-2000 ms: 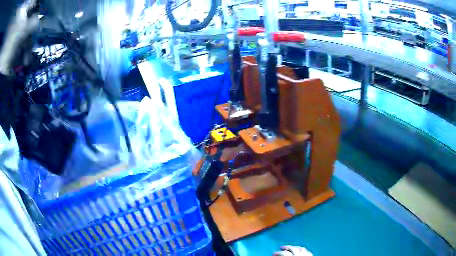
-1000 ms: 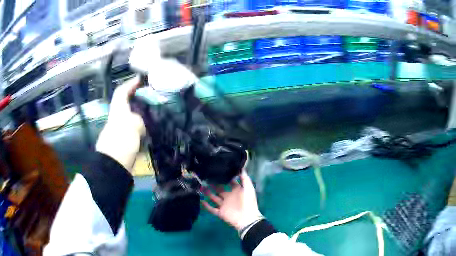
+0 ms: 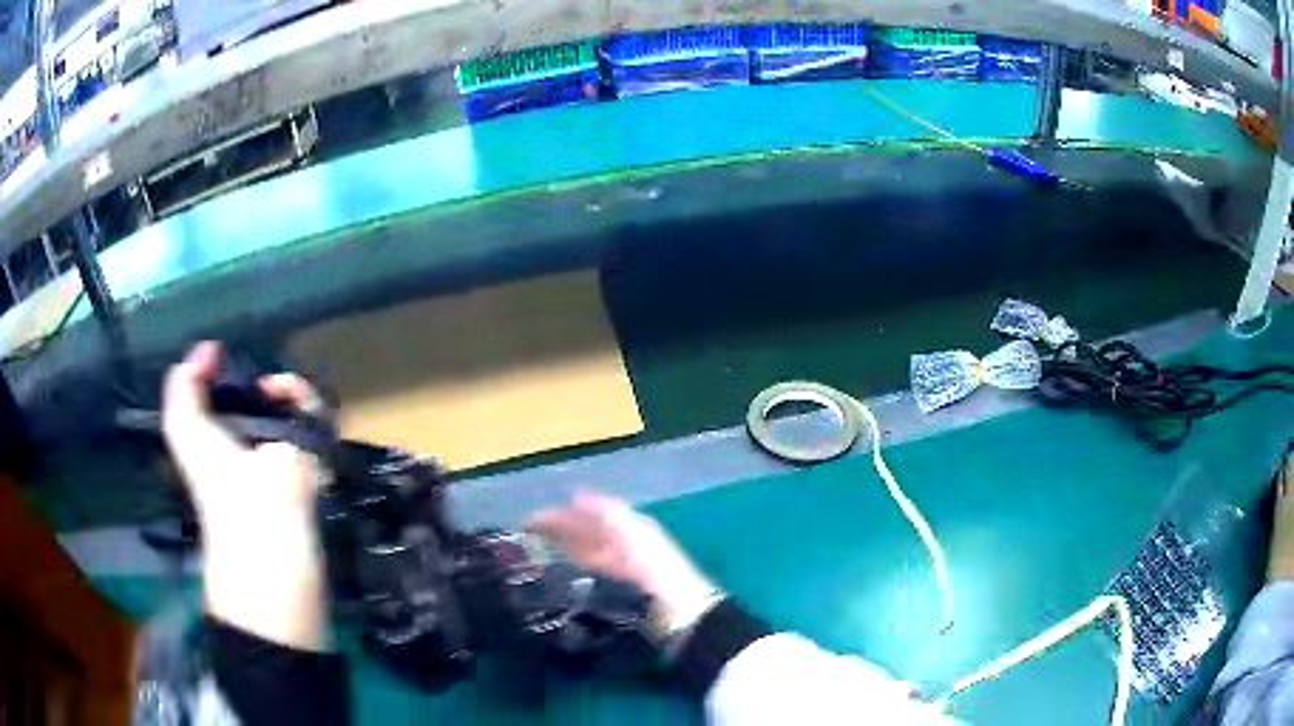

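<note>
Several black corded units [image 3: 405, 567] are bunched together, blurred, over the green bench at the lower left. My left hand [image 3: 256, 482] is at their upper left with its fingers curled around black cord or a unit. My right hand [image 3: 617, 550] is at their right side, blurred, with its fingers spread; whether it touches a unit cannot be told. The units' open sides and wires are too blurred to make out.
A tan cardboard sheet [image 3: 483, 372] lies on the dark belt. A tape roll [image 3: 803, 423] with a cream ribbon lies at the bench edge. Black cords [image 3: 1135, 380] with plastic-covered ends and a dark-gridded sheet [image 3: 1167, 610] are at right. A person's sleeve [image 3: 1260, 660] shows at lower right.
The view has swung from the blue crate and orange-brown fixture to the bench. The black units have come down lower and to the left. The left hand has lowered with them.
</note>
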